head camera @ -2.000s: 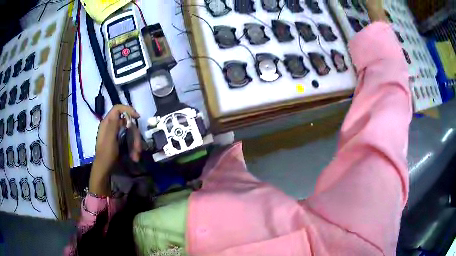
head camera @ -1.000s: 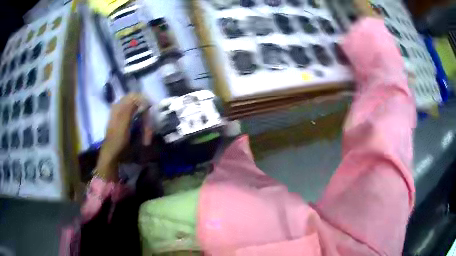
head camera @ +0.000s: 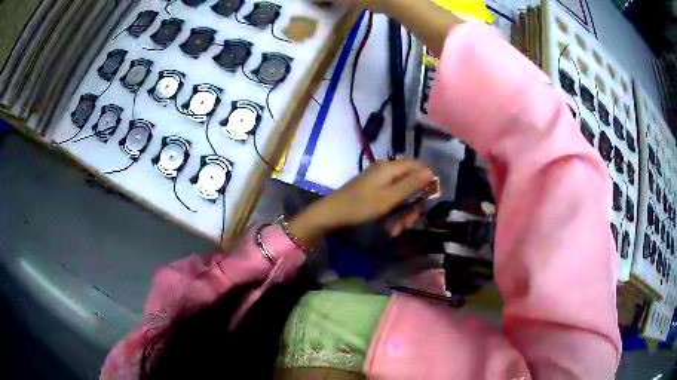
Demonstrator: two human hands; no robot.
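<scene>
Round units with dark side ears and thin leads (head camera: 211, 177) lie in rows on a white foam tray (head camera: 197, 137) at left. My right hand (head camera: 364, 4) reaches across to this tray's far right corner, cut off by the top edge; its fingers and anything in them cannot be made out. My left hand (head camera: 371, 194) pinches a small pale connector (head camera: 432, 187) beside the dark test fixture (head camera: 469, 223). The fixture is partly hidden by my right sleeve, and its white frame is not visible.
Red and black test cables (head camera: 356, 82) and an inline cable block (head camera: 372, 126) lie on the white, blue-edged surface (head camera: 326, 111). More foam trays with units (head camera: 586, 82) stand at right. A yellow sheet (head camera: 469, 9) shows at the top. Grey floor lies lower left.
The view has swung left. My right arm has moved from the right-hand trays across to the left tray. The meter is now mostly hidden. My left hand still pinches the connector.
</scene>
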